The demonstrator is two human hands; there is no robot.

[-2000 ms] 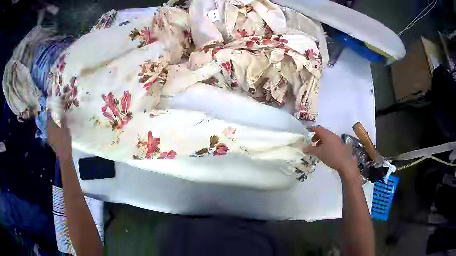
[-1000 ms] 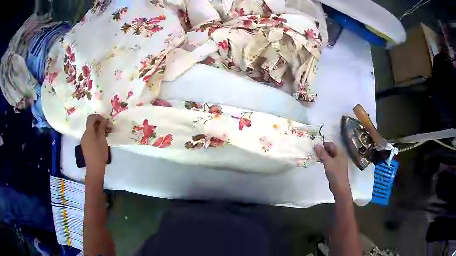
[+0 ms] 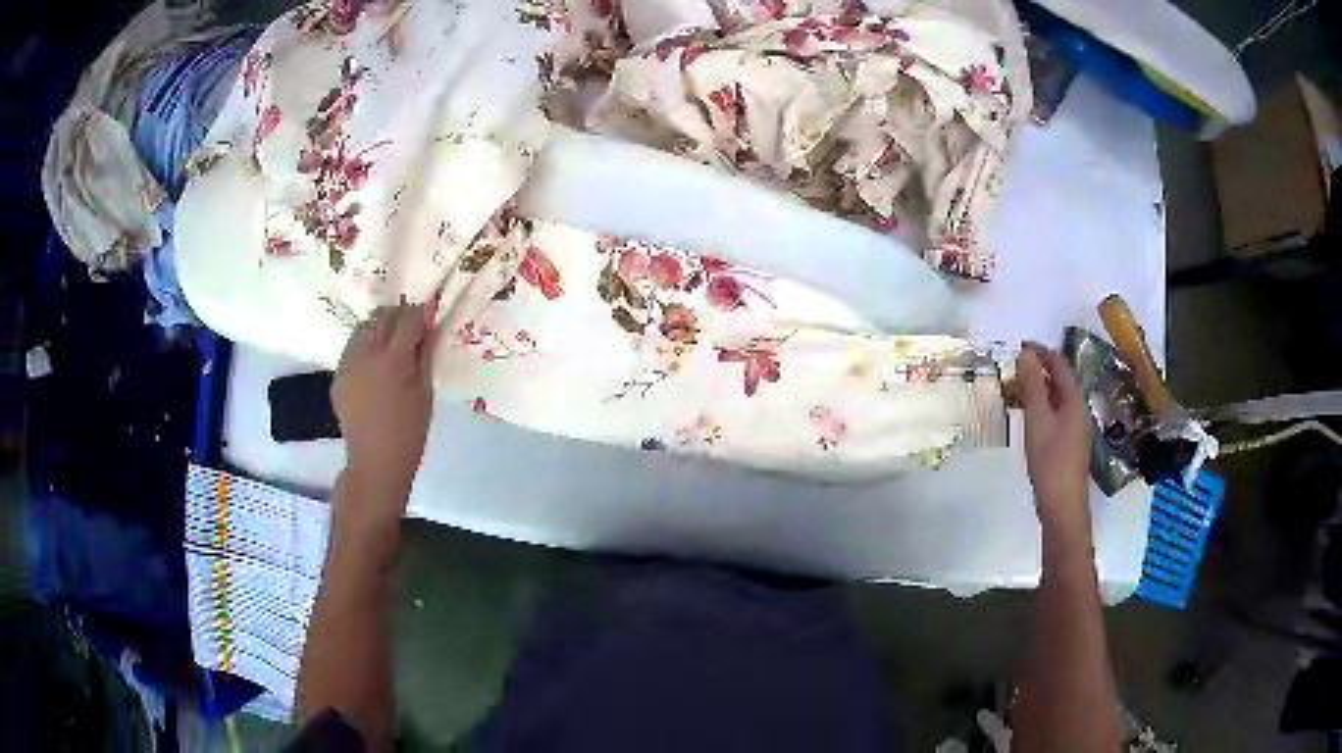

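A cream garment with red-pink flowers [image 3: 662, 316] lies over a white padded board, its long sleeve-like part stretched left to right. My left hand [image 3: 386, 386] is shut on the cloth near the left end of this part. My right hand [image 3: 1048, 412] is at the cuff-like right end, its fingertips pinching the edge. The steam iron [image 3: 1114, 405], with a metal body and wooden handle, rests just right of my right hand. The white ironing board [image 3: 736, 515] shows below the cloth.
A crumpled heap of floral cloth [image 3: 824, 111] lies at the far side. A black phone [image 3: 303, 406] is left of my left hand. A striped-looking bundle [image 3: 258, 589] is lower left. A blue slotted piece [image 3: 1182, 537] and hose [image 3: 1266, 409] are at the right edge. A cardboard box [image 3: 1275, 169] is upper right.
My left hand has moved right along the cloth from its left edge. The sleeve-like part has been turned and now lies wider and flatter, and its right end is closer to the iron.
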